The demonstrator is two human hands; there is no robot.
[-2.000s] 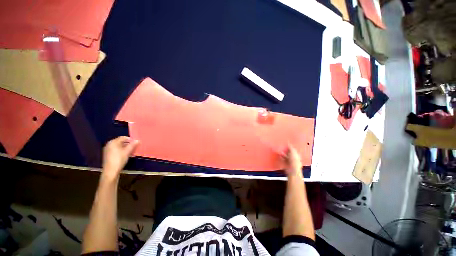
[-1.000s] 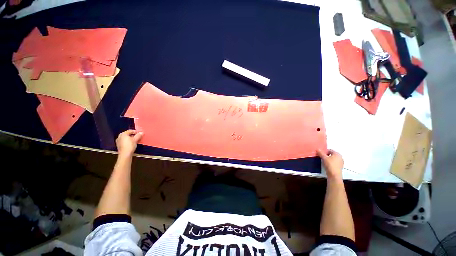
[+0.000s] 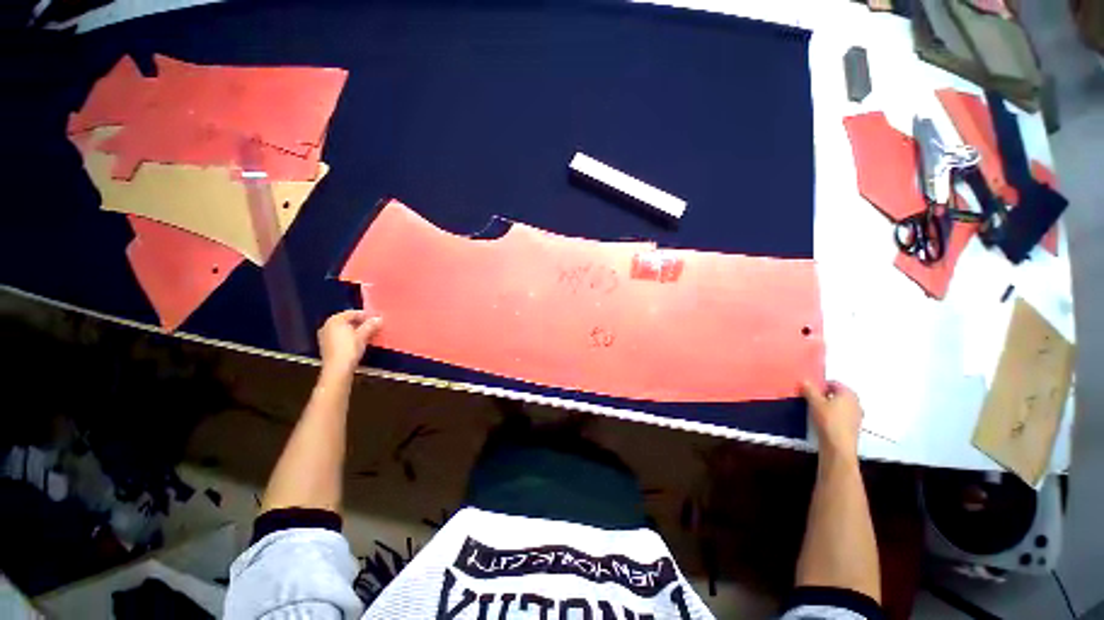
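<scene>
The large red-orange body pattern piece [image 3: 509, 303] lies flat on the dark navy cloth [image 3: 484, 109] along the table's near edge. It bears handwritten marks, a shiny taped patch and a small hole at its right end. My left hand [image 3: 348, 339] pinches its lower left corner. My right hand [image 3: 833, 412] pinches its lower right corner, at the cloth's right edge. A pale line shows beside the curved upper left edge. The metal pattern weight [image 3: 627, 187] lies on the cloth above the pattern, apart from it.
Overlapping red-orange and tan patterns [image 3: 230, 109] lie at left, with the clear ruler [image 3: 276, 260] across them. On the white table [image 3: 902, 351] at right are shears [image 3: 923, 233], a grey block [image 3: 857, 74], small card patterns, dark scraps, a tan card [image 3: 1024, 394] and folded olive-grey cloth [image 3: 978, 49].
My right hand has moved from on top of the pattern to its lower right corner. My left hand stays at the left corner. The camera view has shifted.
</scene>
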